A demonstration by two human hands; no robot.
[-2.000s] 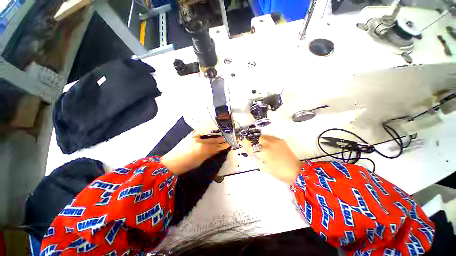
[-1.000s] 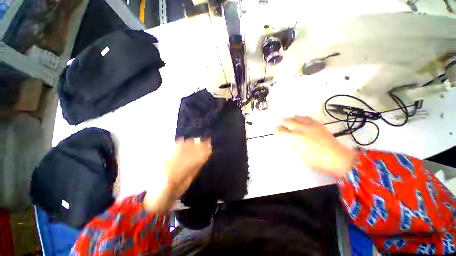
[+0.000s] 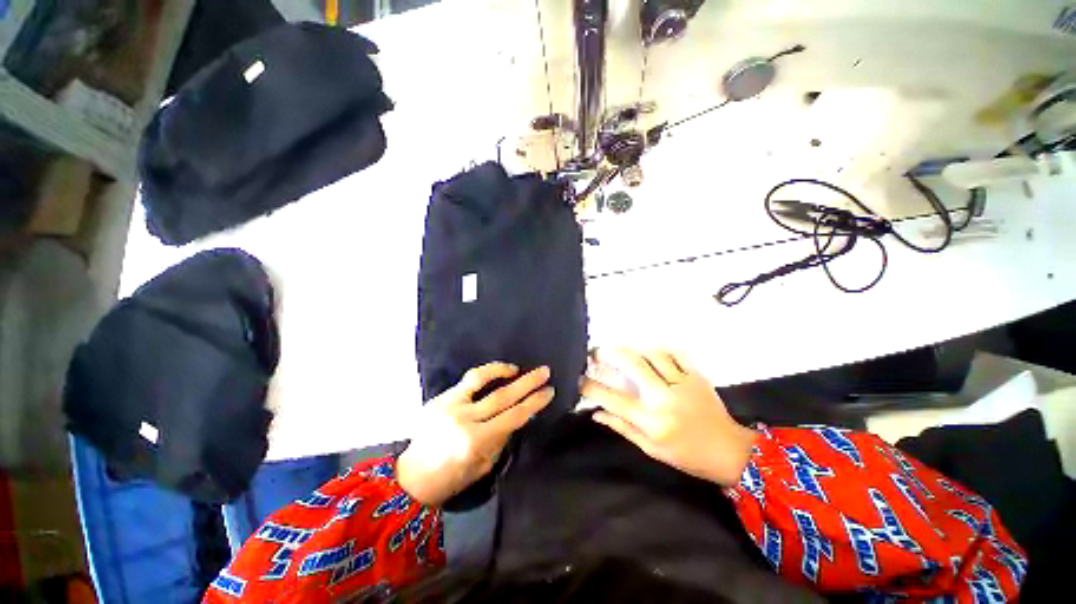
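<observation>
A black fabric piece (image 3: 507, 266) with a small white sticker (image 3: 470, 287) lies lengthwise on the white table, its far end at the needle area (image 3: 572, 183) of the sewing machine. My left hand (image 3: 474, 427) rests on its near end, fingers spread over the cloth. My right hand (image 3: 663, 411) is at its near right edge, the fingertips touching or very close to the edge; whether they pinch the cloth is unclear. The presser foot is too small and dark to make out.
Two dark fabric piles lie at left, an upper one (image 3: 266, 136) and a lower one (image 3: 177, 372), each with a white sticker. Black cord (image 3: 844, 224) lies looped at right on the table (image 3: 342, 295). A blue crate (image 3: 130, 519) stands below the table's left end.
The black piece now lies open to view with its sticker uncovered. My left hand has moved toward the near end, and my right hand has moved left to the cloth's edge.
</observation>
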